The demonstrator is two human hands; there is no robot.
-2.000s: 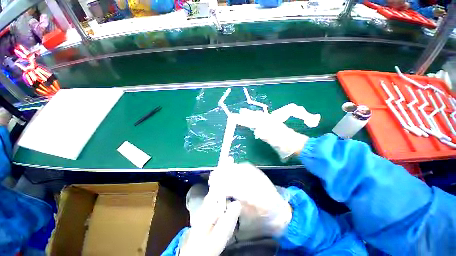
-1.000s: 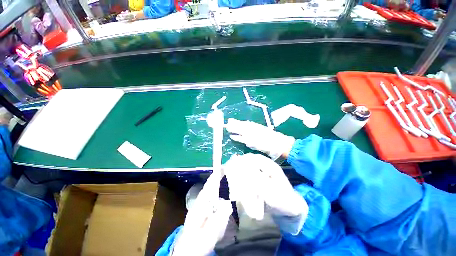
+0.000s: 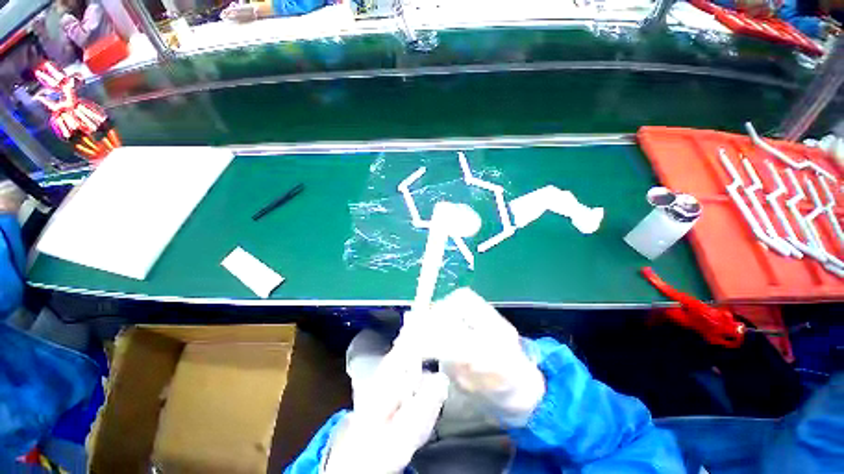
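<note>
A long white piece (image 3: 430, 270) with a rounded, blurred upper end rises from my hands over the bench edge. My left hand (image 3: 390, 407), in a white glove, holds its lower part. My right hand (image 3: 481, 350), also in a white glove, closes against it from the right; its fingertips are blurred. A small dark spot shows between the hands. Bent white strips (image 3: 489, 188) lie on and beside wrinkled clear film (image 3: 370, 231) on the green bench. The raised piece partly covers them. A crumpled white wipe (image 3: 555, 205) touches the strips at their right.
An orange-red tray (image 3: 685, 171) holding several strips is at right. Beside it stands a whitish container (image 3: 662, 227) with two round tops. A red tool (image 3: 699, 310) hangs at the edge. White board (image 3: 139, 208), white card (image 3: 252, 272) and dark stick (image 3: 278, 202) lie left. An open carton (image 3: 217, 398) is below.
Another person's gloved hand and blue sleeve have withdrawn from the strips to the right, uncovering the red tool. The long white piece's upper end has swung right since one second ago.
</note>
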